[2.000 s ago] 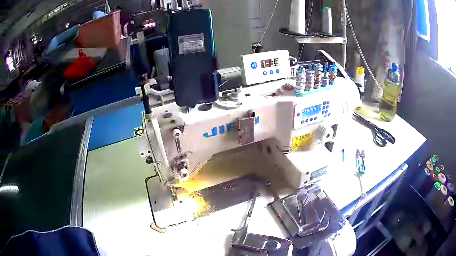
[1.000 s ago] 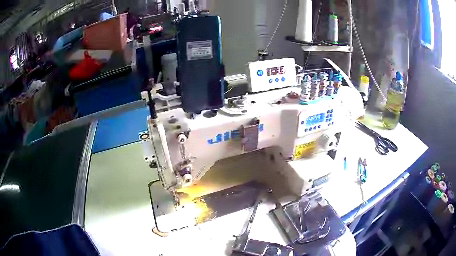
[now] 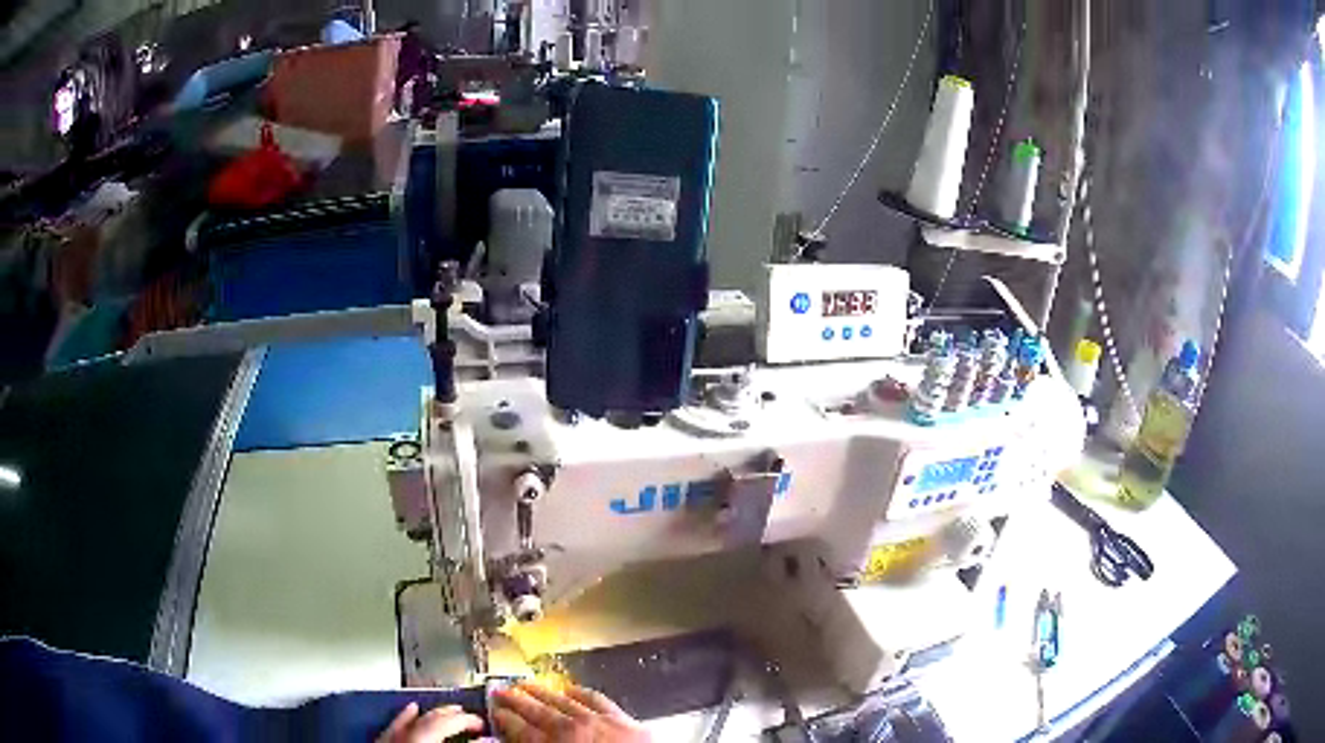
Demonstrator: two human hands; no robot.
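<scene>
Navy fabric (image 3: pixel 247 714) lies along the bottom left and reaches to the needle area of the white sewing machine (image 3: pixel 639 501). My left hand (image 3: pixel 433 723) is on the fabric's right part, cut off by the bottom edge. My right hand (image 3: pixel 564 714) lies beside it, fingers flat at the fabric's end, just in front of the lit needle area (image 3: pixel 509 653). A small pale edge shows between the hands. Whether the fingers pinch the cloth is hard to tell. The presser foot is blurred by glare.
Metal attachment plates (image 3: pixel 872 723) lie at the bottom, right of my right hand. Snips (image 3: pixel 1048 631), black shears (image 3: pixel 1112 544) and an oil bottle (image 3: pixel 1160 436) are on the right of the table. A dark green surface (image 3: pixel 87 508) is at left. Thread cones (image 3: pixel 945 153) stand behind.
Both hands have come into view at the bottom. The navy fabric has moved right, up to the needle area. The camera view has tilted up, so the machine sits lower.
</scene>
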